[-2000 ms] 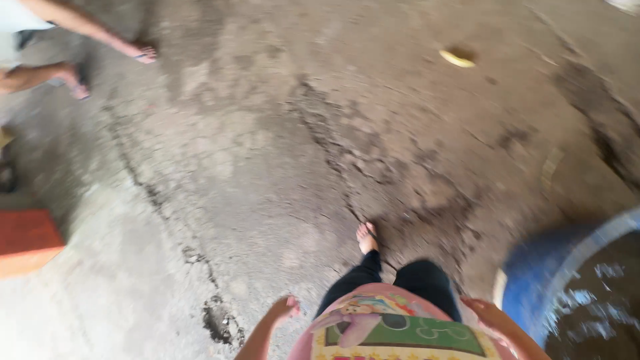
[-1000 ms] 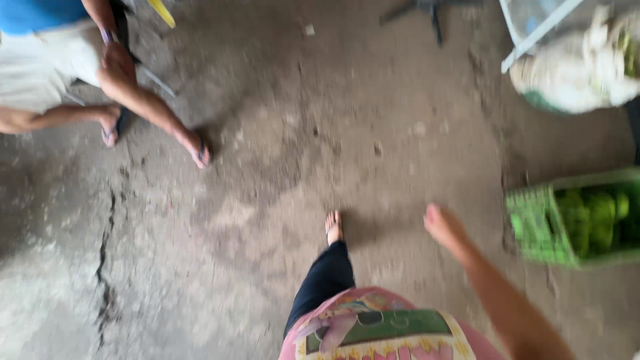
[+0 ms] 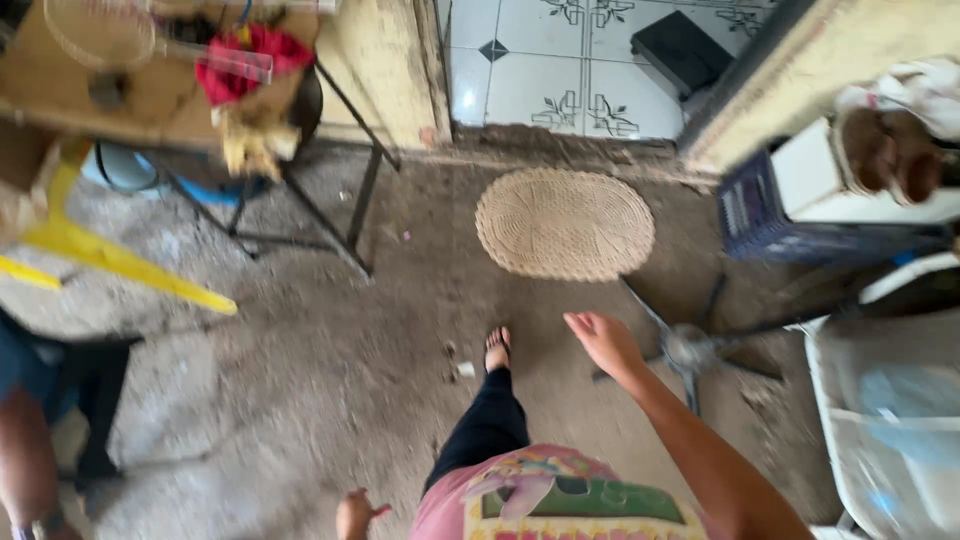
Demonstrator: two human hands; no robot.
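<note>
My right hand [image 3: 604, 341] is over the concrete floor, below the oval crocheted rug [image 3: 566, 223]. Its fingers look loosely curled and nothing shows in it; whether it is fully closed is unclear. At the bottom edge, left of my pink printed shirt [image 3: 450, 502], my left hand [image 3: 356, 514] hangs partly cut off by the frame, a thumb or finger pointing right and no object visible in it. One sandaled foot [image 3: 497, 349] is forward on the floor.
A doorway with a tiled floor [image 3: 536, 82] lies ahead, a dark flat object [image 3: 679, 52] inside. Left are a cluttered table [image 3: 157, 124], yellow legs [image 3: 135, 259] and a seated person's arm [image 3: 26, 457]. Right are a crate [image 3: 757, 214] with shoes above, a star-shaped metal base [image 3: 688, 349] and a white-rimmed container [image 3: 821, 420].
The view has moved on to a doorway, rug and table. The green crate seen a second ago is out of view. My left hand has come into view at the bottom.
</note>
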